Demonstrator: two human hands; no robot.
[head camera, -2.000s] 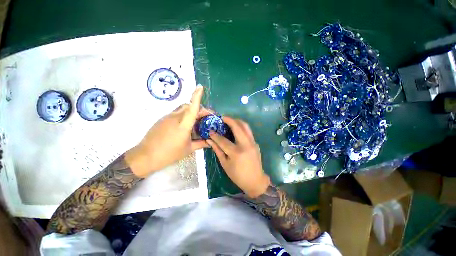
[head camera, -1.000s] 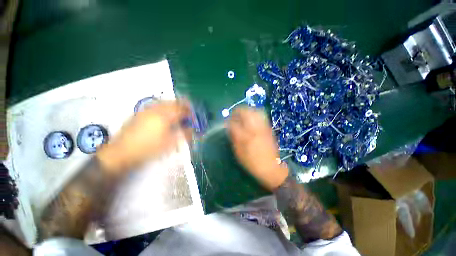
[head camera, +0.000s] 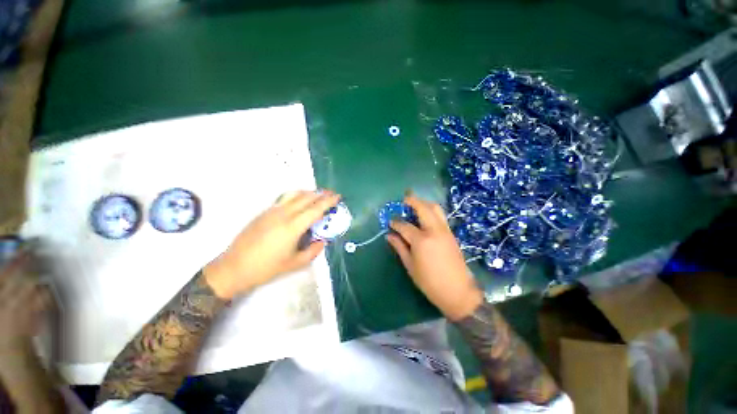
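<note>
My left hand (head camera: 279, 242) is closed around a round plastic housing (head camera: 331, 221) near the right edge of the white sheet. The housing's pale inside faces up. My right hand (head camera: 428, 255) holds a round blue circuit board (head camera: 396, 215) by its edge, over the green mat. A thin white wire runs left from the board to a small white disc (head camera: 350, 247), close beside the housing. Two more housings stand on the sheet at left, one (head camera: 115, 216) beside the other (head camera: 174, 210).
A tangled heap of blue boards (head camera: 529, 178) lies at right. A small white ring (head camera: 394, 130) lies on the green mat (head camera: 364, 105). A metal fixture (head camera: 687, 113) is at far right, an open cardboard box (head camera: 594, 368) at lower right. Another person's blurred hand (head camera: 24, 299) is at far left.
The unit I held in both hands is no longer in them. My left hand has taken the lone housing, and my right hand the loose board. Another person's hand has come in at left.
</note>
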